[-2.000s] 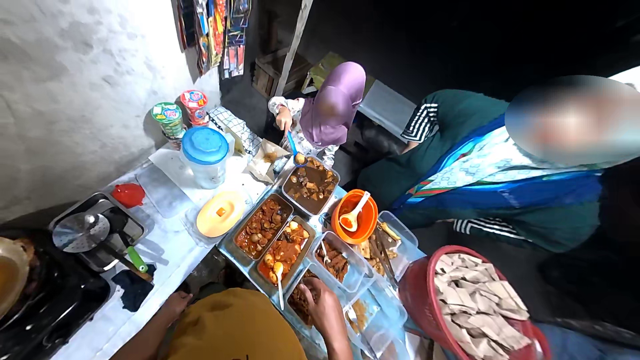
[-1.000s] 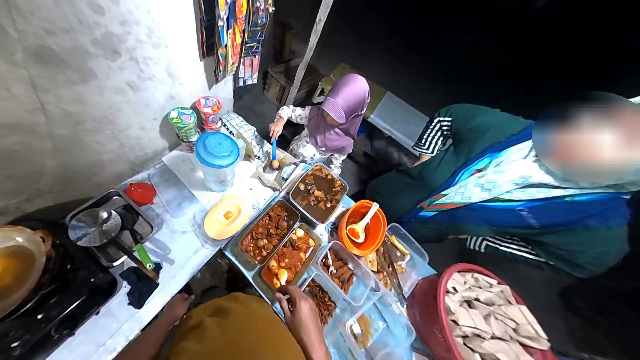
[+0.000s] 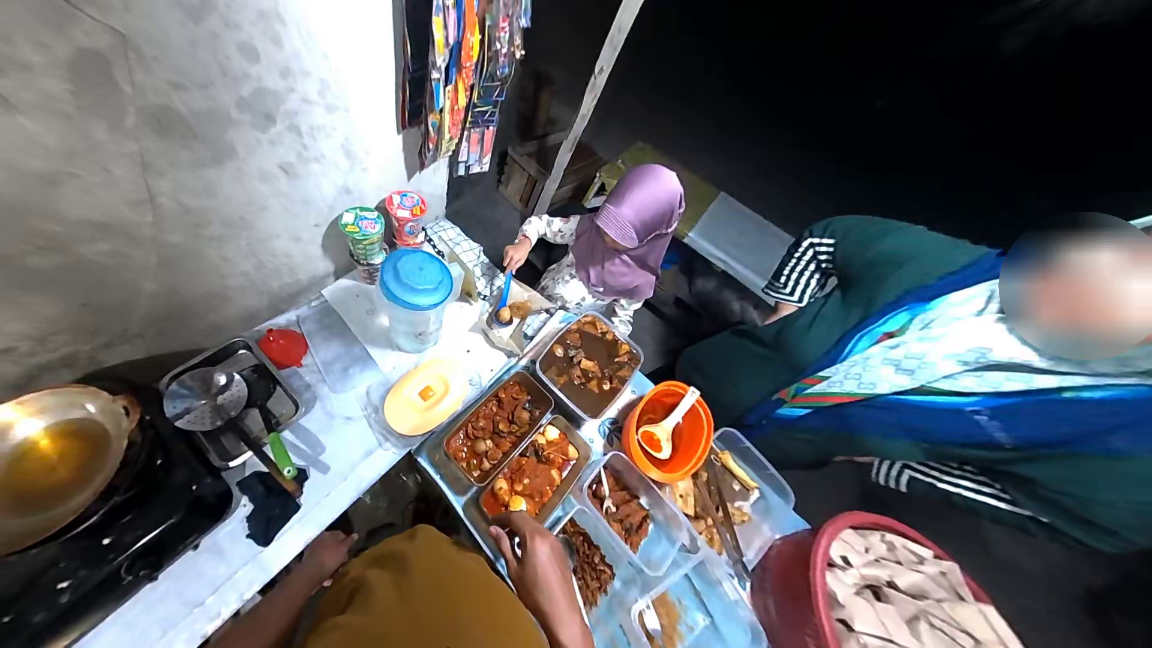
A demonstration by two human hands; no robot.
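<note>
My right hand [image 3: 538, 562] is at the near end of a metal tray of eggs in red sauce [image 3: 533, 475], its fingers around what seems a spoon handle. Beside that tray is another metal tray of red stew [image 3: 500, 429]. A plastic container of dark shredded food [image 3: 589, 562] lies just right of the hand. My left hand [image 3: 331, 551] hangs low by the edge of the white counter, with nothing visible in it. Across the table, a person in a purple head covering [image 3: 634, 225] holds a blue spoon [image 3: 504, 301] over a brown paper with food [image 3: 522, 315].
A wok of oil [image 3: 54, 454] sits on a black stove [image 3: 117, 531] at left, beside a skimmer [image 3: 205, 399]. An orange bucket [image 3: 668, 430] holds a white ladle. A red tub [image 3: 823, 576] of folded brown papers stands at right, near a person in green [image 3: 864, 342].
My right hand has moved from the container of dark food to the near end of the egg tray. The blue spoon has moved from the brown stew container to the paper.
</note>
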